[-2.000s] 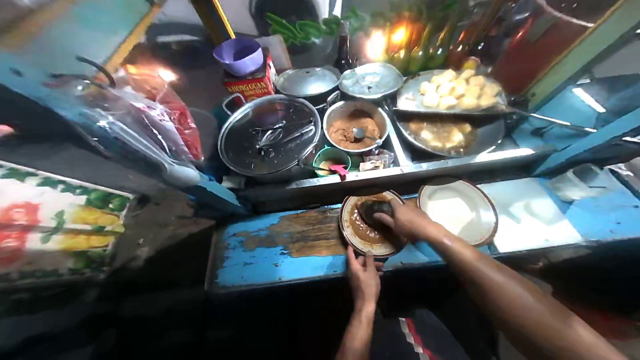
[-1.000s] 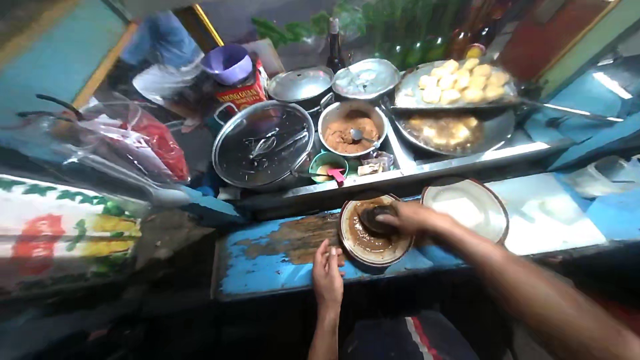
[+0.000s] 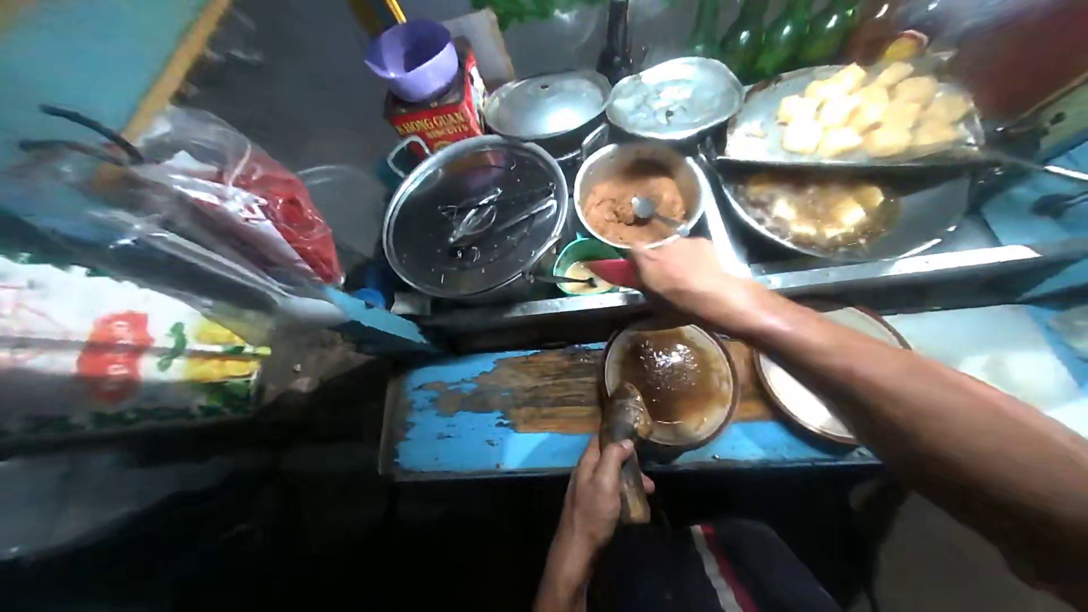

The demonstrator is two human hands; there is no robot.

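My left hand [image 3: 599, 484] is closed around the handle of a pestle [image 3: 627, 416], whose wet head lies at the near left rim of a plate of brown sauce [image 3: 680, 382]. Over the stove's front ledge, my right hand [image 3: 680, 268] reaches to a pink-red handle or spoon [image 3: 614, 272] beside a small green cup [image 3: 585, 253] of pale paste; its fingers are partly hidden, so its grip is unclear. Just behind it stands a metal pot of brown paste [image 3: 608, 191] with a spoon [image 3: 646, 208] in it. My right forearm crosses above a pale plate [image 3: 807, 399].
A lidded pot [image 3: 476, 221] stands left of the paste pot. At the right, pale fried pieces [image 3: 875, 110] lie on a metal tray above a wok of hot oil [image 3: 824, 212]. A purple bowl [image 3: 416, 64] sits on a red biscuit tin [image 3: 438, 115]. A plastic bag [image 3: 280, 204] hangs left.
My right hand has left the sauce plate and moved forward to the green cup. The pestle, earlier under my right hand in the plate, is now in my left hand.
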